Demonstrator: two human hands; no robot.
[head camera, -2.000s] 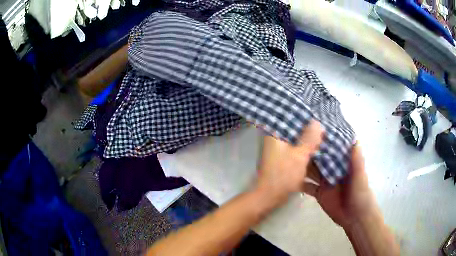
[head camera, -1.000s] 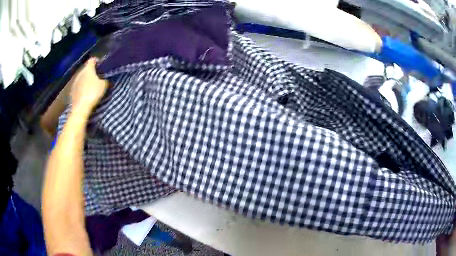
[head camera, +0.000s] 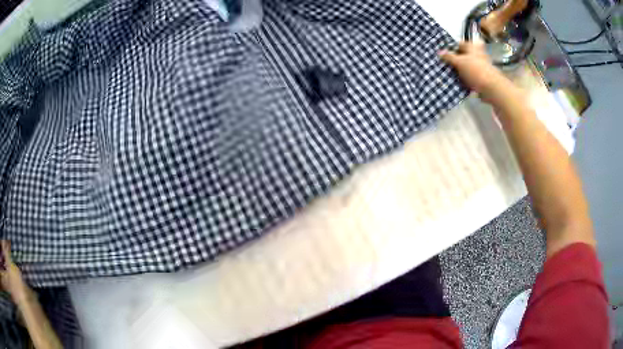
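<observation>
A navy and white checked garment (head camera: 157, 150) is spread wide over the white padded pressing table (head camera: 382, 211). Its lower border runs between my two hands. My right hand (head camera: 471, 65) pinches the garment's right corner near the iron. My left hand (head camera: 8, 272), at the left edge of the picture and partly cut off, is at the garment's lower left corner; its fingertips are hardly visible. A small dark patch (head camera: 324, 83) shows on the checks, slightly blurred.
A steam iron (head camera: 504, 31) with a tan-orange handle stands just beyond my right hand, at the top right. Black cords (head camera: 587, 53) run to its right. Speckled floor and a round white object (head camera: 510, 320) are below right. Dark cloth (head camera: 58, 317) hangs at the lower left.
The view has swung right. The checked garment, earlier bunched and then lifted in folds, now lies spread across the table. The iron has come into view.
</observation>
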